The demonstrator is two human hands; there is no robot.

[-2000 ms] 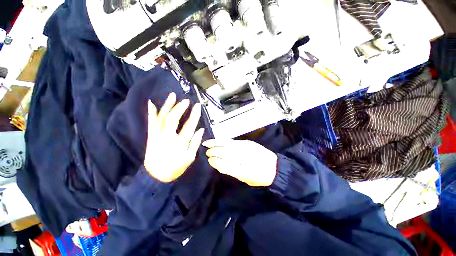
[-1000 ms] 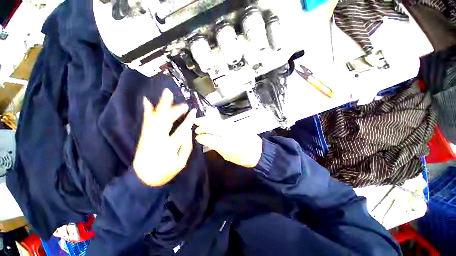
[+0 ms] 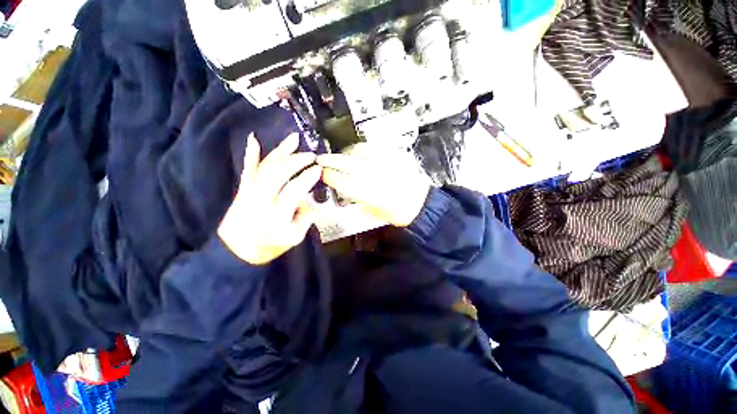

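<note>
Navy garment pieces (image 3: 153, 170) lie in a large heap left of the machine and hang over its side toward the lap. The white-grey overlock machine (image 3: 267, 36) stands at the top centre. My left hand (image 3: 271, 202) rests on the navy cloth just left of the machine's front, fingers spread, its fingertips near the presser foot area. My right hand (image 3: 376, 182) is in front of the machine bed, its fingertips close together and meeting my left fingertips at the fabric edge. The overexposed skin hides what is pinched between them.
Orange-handled thread snips (image 3: 507, 141) lie right of the machine, with a small metal attachment (image 3: 587, 119) beyond. Brown-black striped fabric (image 3: 602, 226) is heaped at the right. Blue crates (image 3: 701, 340) stand at lower right, and blue and red plastic at lower left.
My right hand has moved up and left, over the machine bed, to meet my left fingertips. My left hand stays on the cloth near the needle area. The view has shifted slightly.
</note>
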